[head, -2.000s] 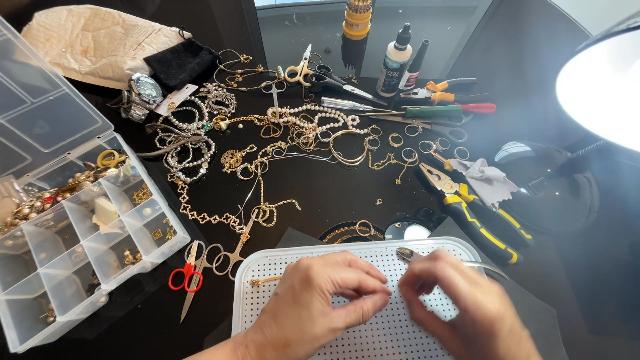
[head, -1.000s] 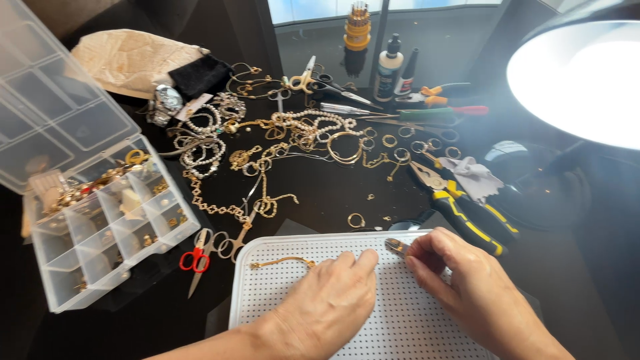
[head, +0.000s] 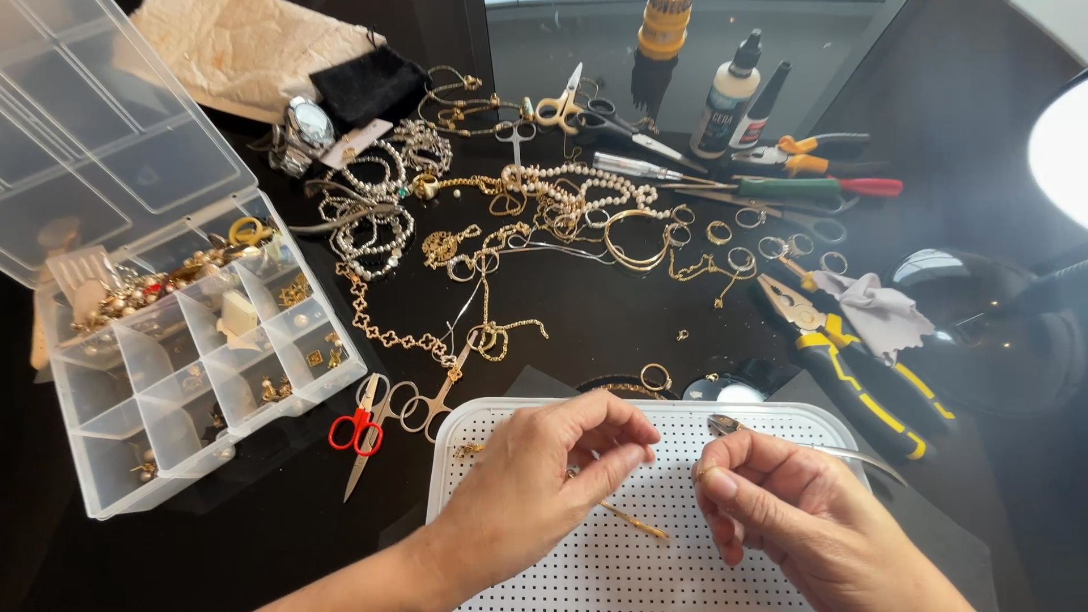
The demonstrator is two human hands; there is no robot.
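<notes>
A white perforated tray [head: 646, 569] lies at the bottom centre, with both hands above it. My left hand [head: 552, 467] is curled over a gold chain [head: 633, 518] that shows below its fingers; its thumb and fingertips are apart, and whether it grips anything is hidden. My right hand [head: 782, 501] pinches a tiny gold piece between thumb and forefinger. Pliers with a metal tip [head: 724, 423] and a curved pale handle lie by that hand, partly hidden by it. A small gold cluster [head: 467, 449] rests at the tray's left.
An open plastic compartment box [head: 204, 365] with jewellery stands left. Red-handled scissors [head: 361, 429] lie between box and tray. Yellow-black pliers [head: 850, 365] are right, near a lamp [head: 1058, 153]. Necklaces, rings, a gold bangle [head: 637, 242], scissors and glue bottles [head: 727, 102] spread behind the tray.
My left hand has lifted from the tray's surface, and its fingers have spread. My right hand has moved off the pliers it was touching and now pinches a tiny piece. The view has shifted.
</notes>
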